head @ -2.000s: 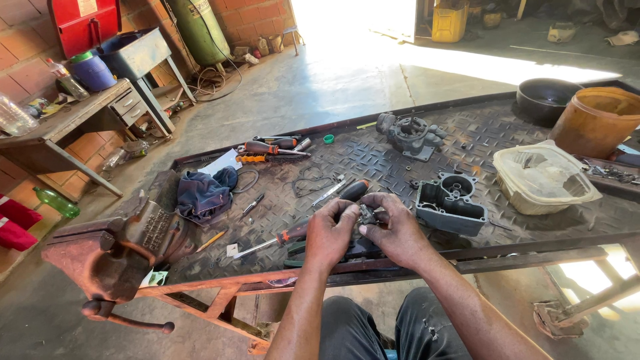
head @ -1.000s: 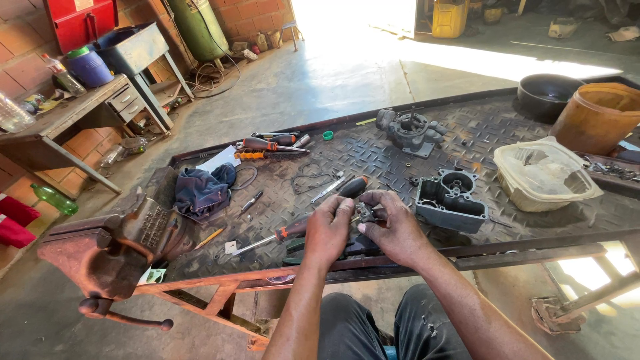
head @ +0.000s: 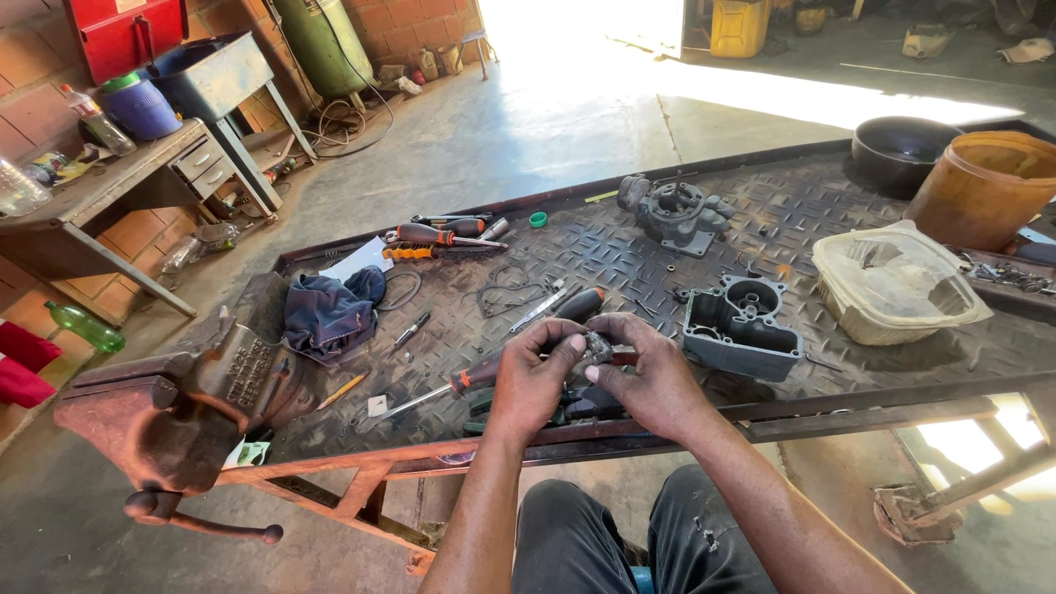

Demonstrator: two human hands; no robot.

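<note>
Between the fingertips of my left hand (head: 538, 375) and my right hand (head: 648, 375) is a small dark metal part (head: 597, 348), gripped by both above the near edge of the bench. Right of my right hand sits a carburetor float bowl (head: 742, 330), its cavity facing up. Farther back stands a carburetor body (head: 676, 213). A flat-blade screwdriver (head: 429, 400) lies left of my left hand, its handle partly hidden. Beyond my hands rests another dark screwdriver handle (head: 582, 305). A thin gasket (head: 511, 290) and a pen (head: 412, 329) lie to the left. Pliers-like handles under my hands are partly hidden.
A rusty bench vise (head: 177, 404) is mounted at the left corner. Near it are a blue cloth (head: 334, 318), a pencil (head: 341, 391) and grouped screwdrivers (head: 437, 235). On the right stand a clear plastic container (head: 895, 289), a black bowl (head: 899, 153) and an orange-brown tub (head: 982, 194).
</note>
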